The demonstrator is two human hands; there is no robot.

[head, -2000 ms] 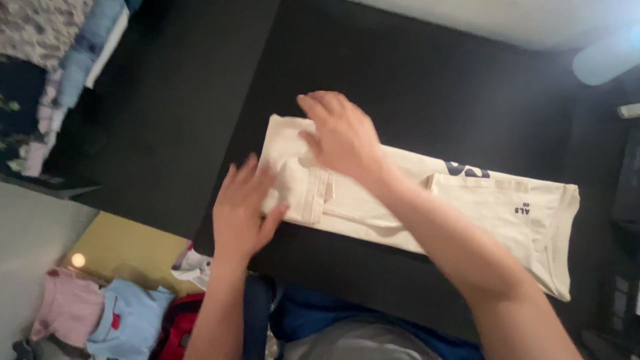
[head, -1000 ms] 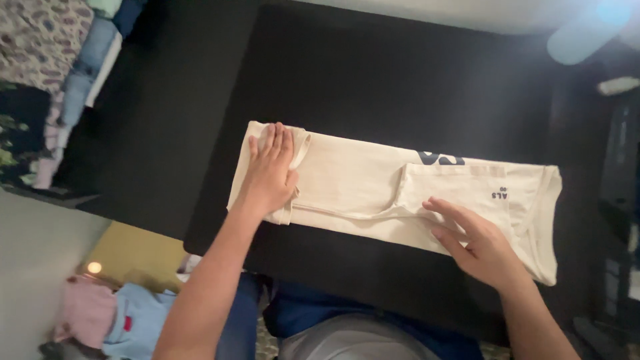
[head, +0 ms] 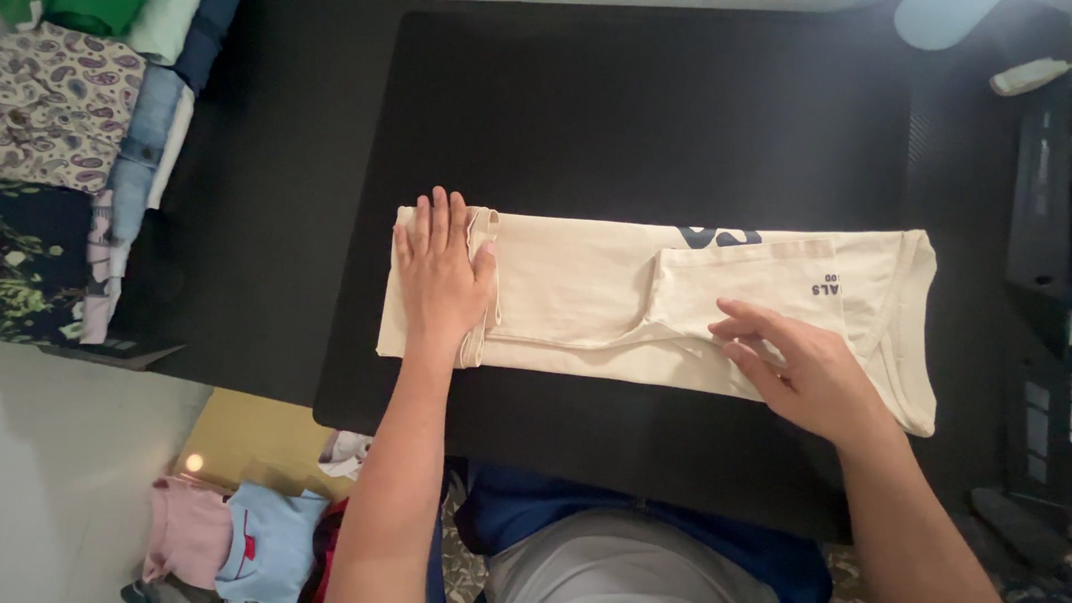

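A cream T-shirt (head: 578, 276) with dark print lies in a long folded strip across a black mat (head: 636, 126). Its neckline is at the right, and a sleeve is laid back over the body near that end. At the left end a short part is folded over, and my left hand (head: 444, 276) rests flat on it with fingers spread. My right hand (head: 791, 364) hovers at or lightly touches the sleeve and the lower edge, fingers loosely bent; contact cannot be told for sure.
Folded clothes, among them a paisley-patterned one (head: 67, 105) and blue denim (head: 142, 159), are stacked at the upper left. Below the table edge lie a pink garment (head: 188, 528) and a light blue one (head: 272, 536). A pale rounded object (head: 942, 21) stands at the upper right.
Two seconds ago my right hand was at the shirt's left end; it has moved right to the sleeve. My left hand has come to lie on the folded left end.
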